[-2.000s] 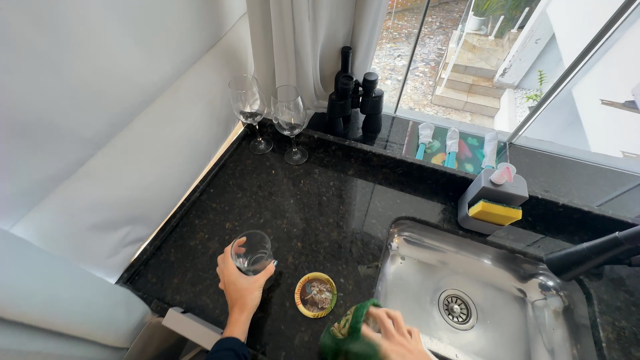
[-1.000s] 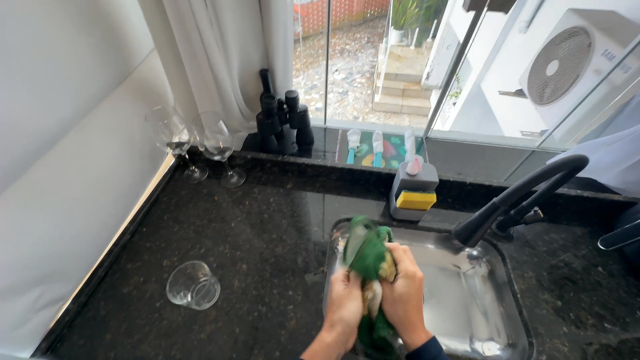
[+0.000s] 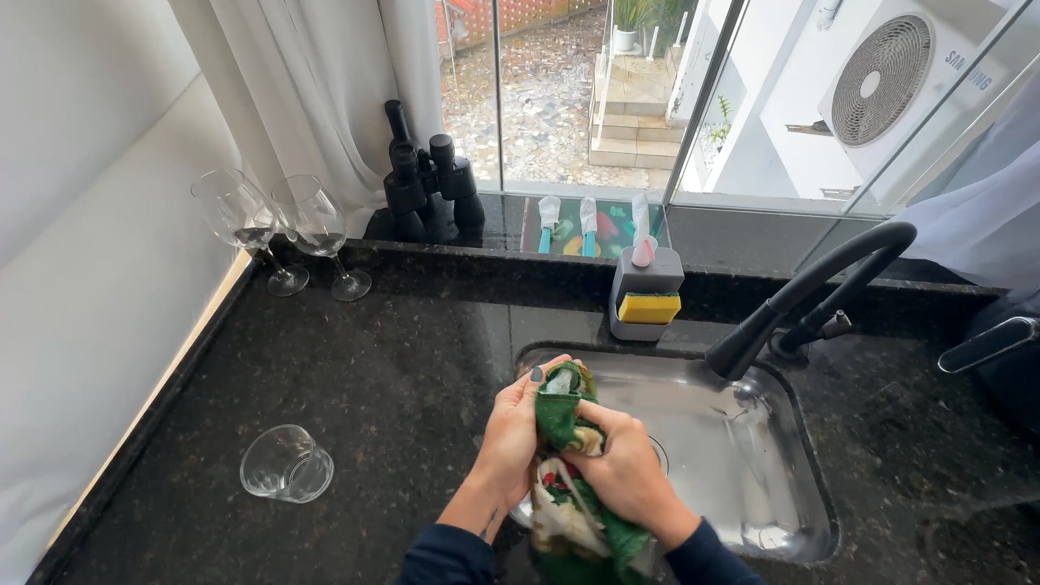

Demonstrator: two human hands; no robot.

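Over the left edge of the stainless steel sink, my left hand and my right hand hold a green patterned cloth bunched between them, its lower part hanging down. Something pale or clear shows in the top of the bundle; I cannot tell what it is. A clear glass tumbler lies tilted or stands on the black stone counter, left of my hands and touched by neither.
Two stemmed wine glasses stand at the back left by the curtain, near black binoculars. Behind the sink are a grey soap dispenser with a yellow sponge and a black faucet.
My left hand has let go of the tumbler and come over to the cloth, which both hands now grip. The small round dish seen at first is out of sight. The view has shifted right.
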